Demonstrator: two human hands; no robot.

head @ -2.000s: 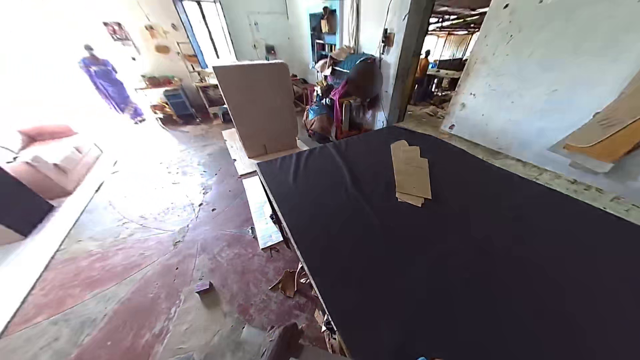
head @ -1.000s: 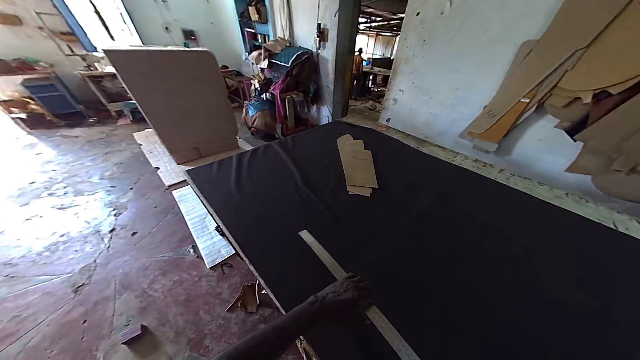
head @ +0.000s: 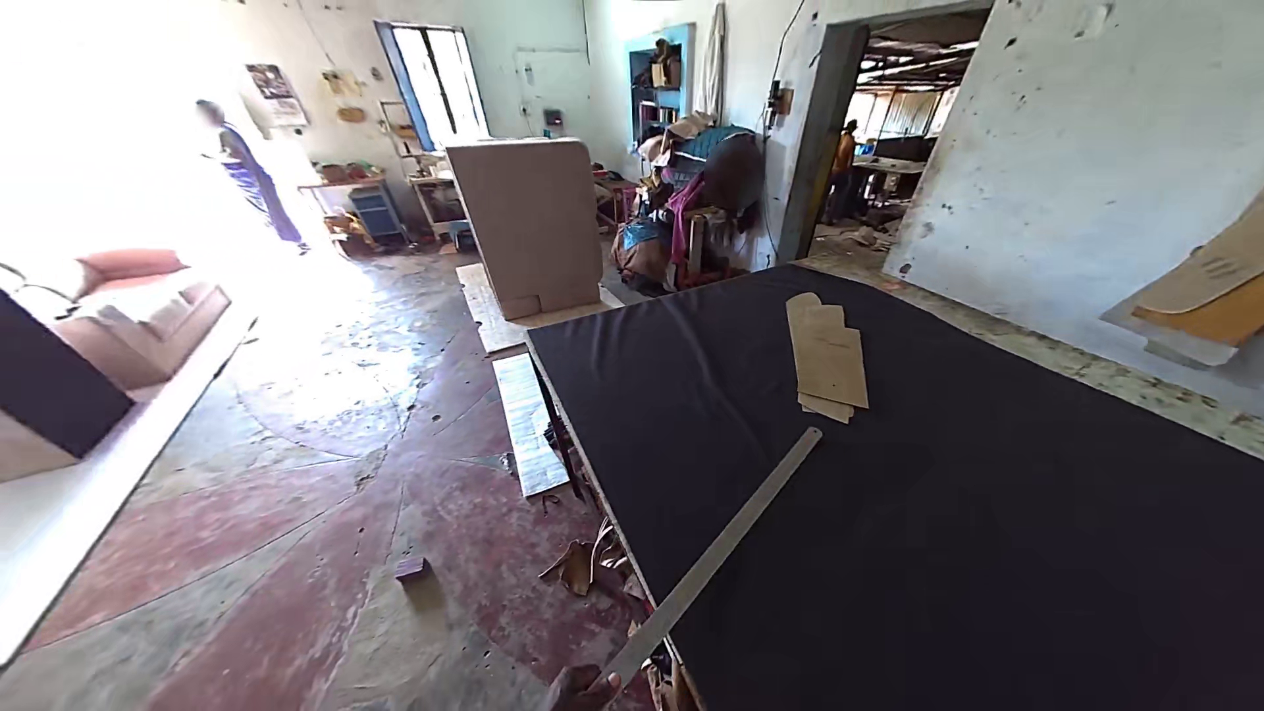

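My left hand [head: 583, 688], at the bottom edge of the head view, grips the near end of a long metal ruler [head: 726, 543]. The ruler slants up to the right across the left edge of the table; its far end, with a hanging hole, is over the dark fabric [head: 938, 513]. That black cloth covers the large table, with a few creases toward the far left. Beyond the ruler's far end lies a small stack of brown cardboard templates [head: 829, 360] on the cloth. My right hand is not in view.
A tall upholstered panel [head: 528, 222] stands past the table's far left corner. Scraps [head: 575, 568] and a small block [head: 411, 569] lie on the floor. More templates [head: 1210, 286] hang on the right wall. A person [head: 247, 173] stands far left, another [head: 842, 168] beyond the doorway.
The ruler, absent two seconds ago, lay along the cloth under a hand one second ago. Now it points the other way, held at its near end past the table's edge. The view has swung.
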